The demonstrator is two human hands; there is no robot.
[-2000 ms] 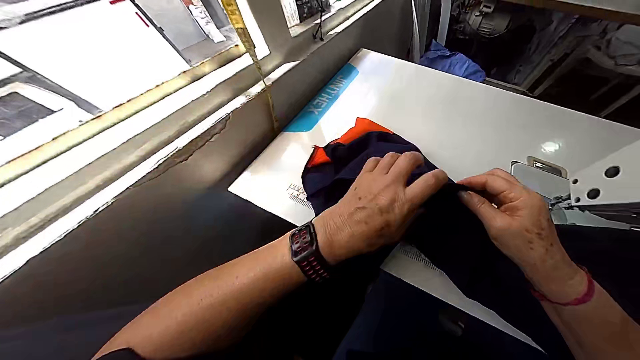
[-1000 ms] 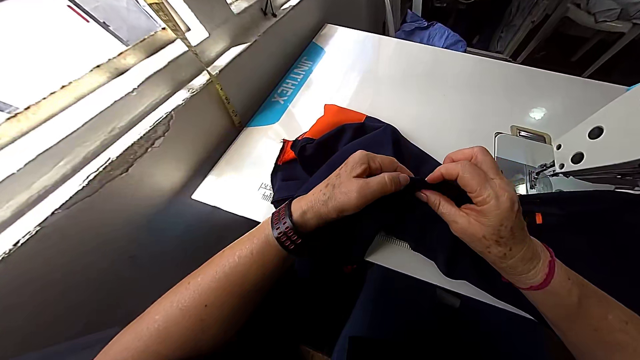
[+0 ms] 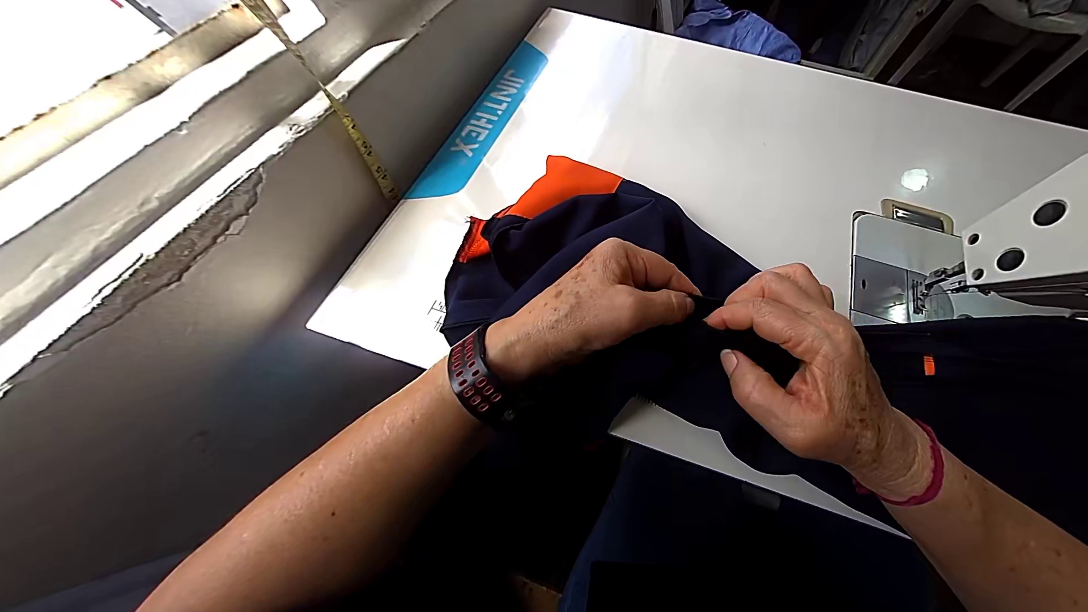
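Navy fabric (image 3: 578, 229) with an orange section (image 3: 568, 185) lies bunched over the near edge of the white sewing machine table (image 3: 739, 119). My left hand (image 3: 599, 302), a dark perforated band at its wrist, pinches a fold of the navy fabric between thumb and index finger. Just to its right, my right hand (image 3: 799, 365) has its index fingertip at the same fold, its thumb held apart below. More navy cloth (image 3: 1003, 374) with a small orange tab (image 3: 929, 365) runs right, in front of the sewing machine's needle area (image 3: 931, 289).
The white machine head (image 3: 1033, 221) stands at the right. A yellow tape measure (image 3: 361, 144) hangs against the wall below the window at left. Beyond the table's far edge are a blue cloth (image 3: 739, 32) and a white plastic chair (image 3: 1011, 25).
My right thumb has come away from the fold it was pinching, and that hand has spread. My left hand still pinches the fabric.
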